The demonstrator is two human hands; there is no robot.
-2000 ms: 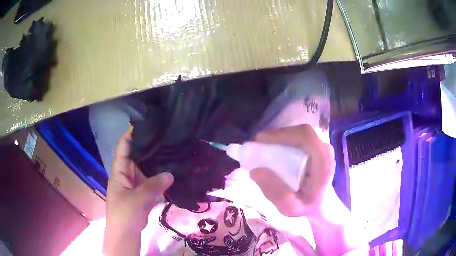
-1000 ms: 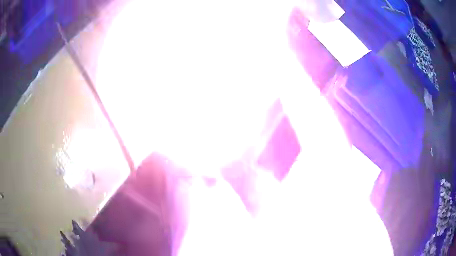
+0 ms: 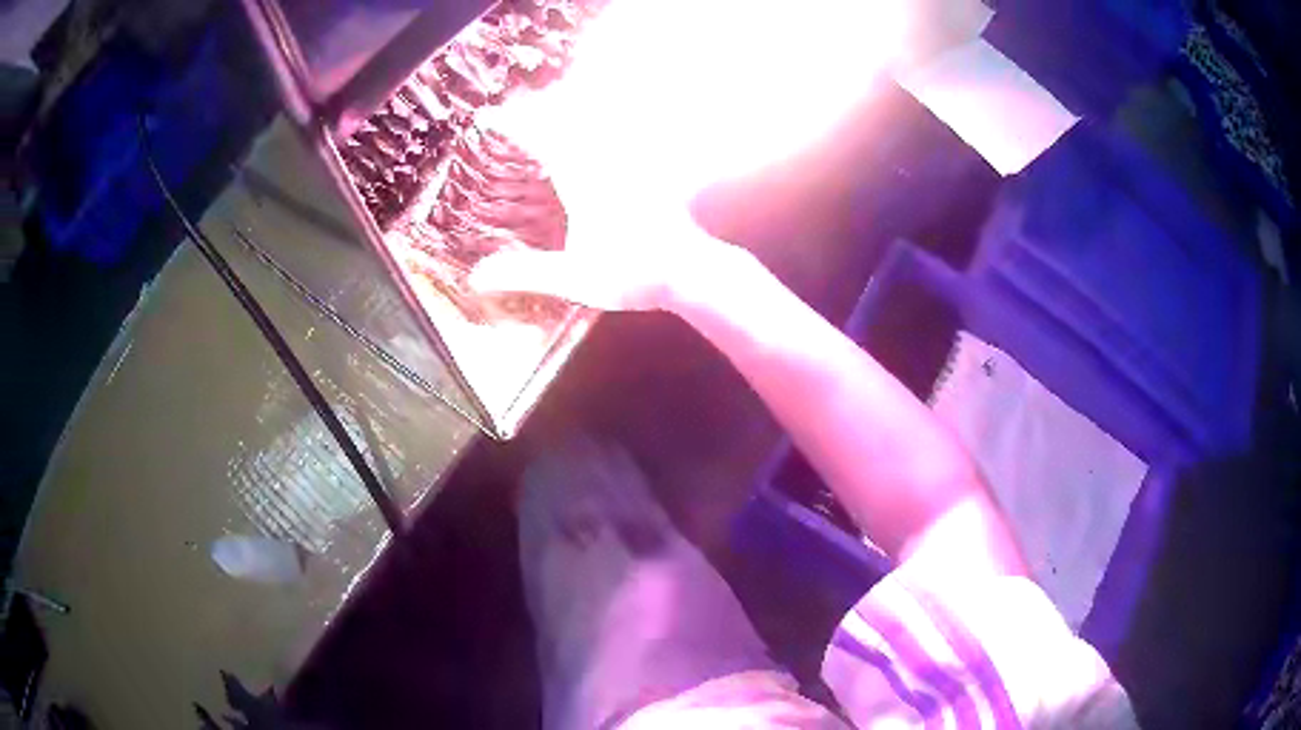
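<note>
My right hand (image 3: 606, 264) reaches into a brightly lit open box (image 3: 500, 407). Glare washes out much of the hand. Its fingers are at the lower edge of a packed mass of brownish, ridged pieces (image 3: 492, 214); whether they grip any is not clear. A small white object (image 3: 260, 558), which looks like the glue bottle, lies on the tan table (image 3: 129, 471). Jagged tips of dark pieces (image 3: 243, 705) show at the bottom left edge. My left hand is out of the picture.
A black cable (image 3: 286, 350) crosses the table beside the box. Blue tubs (image 3: 1127, 335) stand at the right, one with a white sheet (image 3: 1049, 478). Another white sheet (image 3: 999, 107) lies at the upper right. My leg (image 3: 614, 585) is below the box.
The view has swung right to the lit box, and the strong glare has shrunk. My right hand has left the squeeze bottle and is now in the box. My left hand has gone out of view.
</note>
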